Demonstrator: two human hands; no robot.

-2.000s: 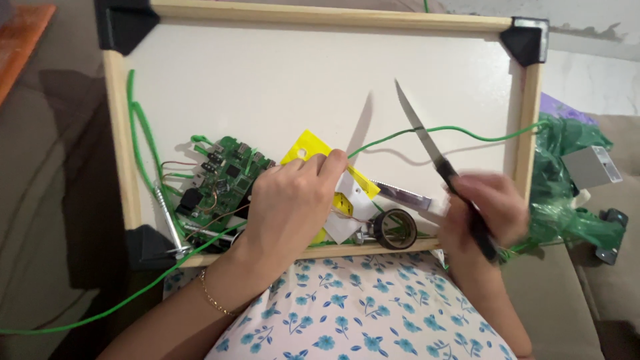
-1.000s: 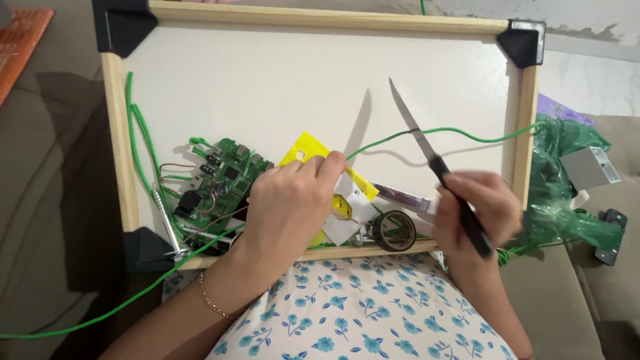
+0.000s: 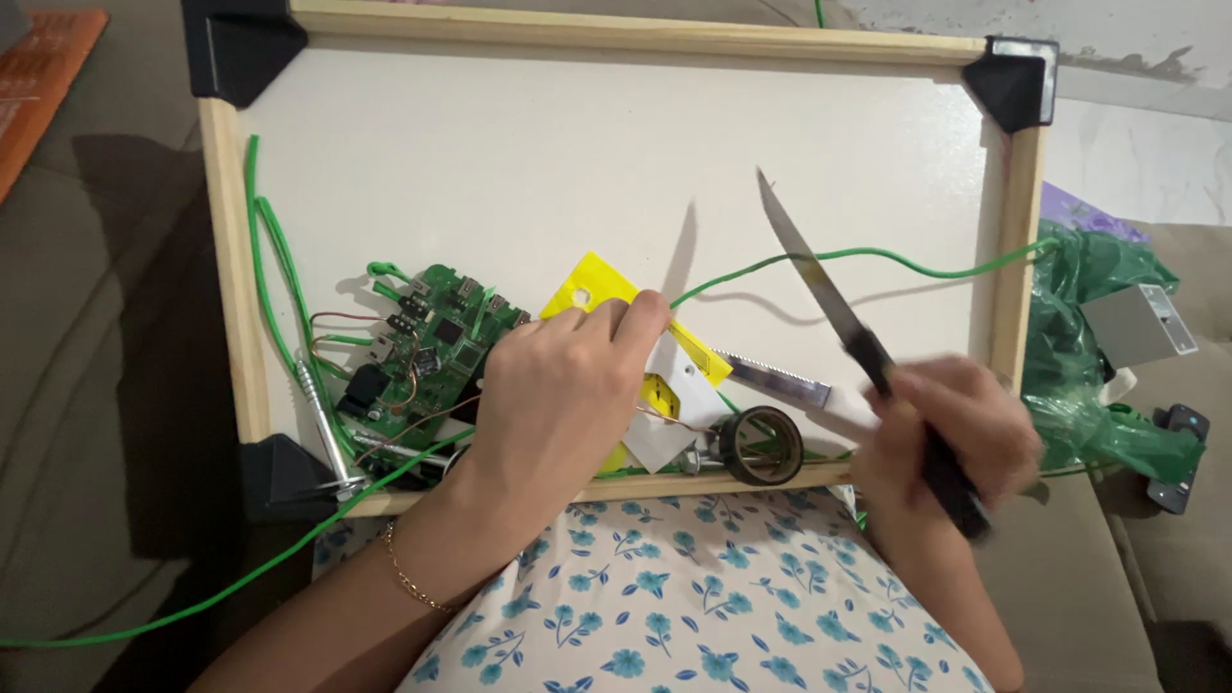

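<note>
My right hand grips the black handle of a knife, its blade pointing up and away over the board; the hand is slightly blurred. A green insulated wire passes by the blade; whether they touch I cannot tell. My left hand is closed with the wire at its thumb and forefinger, over a yellow plastic piece and a white plate. Left of it lies a green circuit board with thin copper wires. A dark ring-shaped part and a serrated metal blade lie to its right.
The white board has a wooden frame with black corner pieces and rests on the lap. A long screw lies at lower left. Outside the frame's right side are a green plastic bag and a grey box-like piece.
My right hand and the knife have shifted slightly, with the blade still up beside the green wire. My left hand stays in about the same place.
</note>
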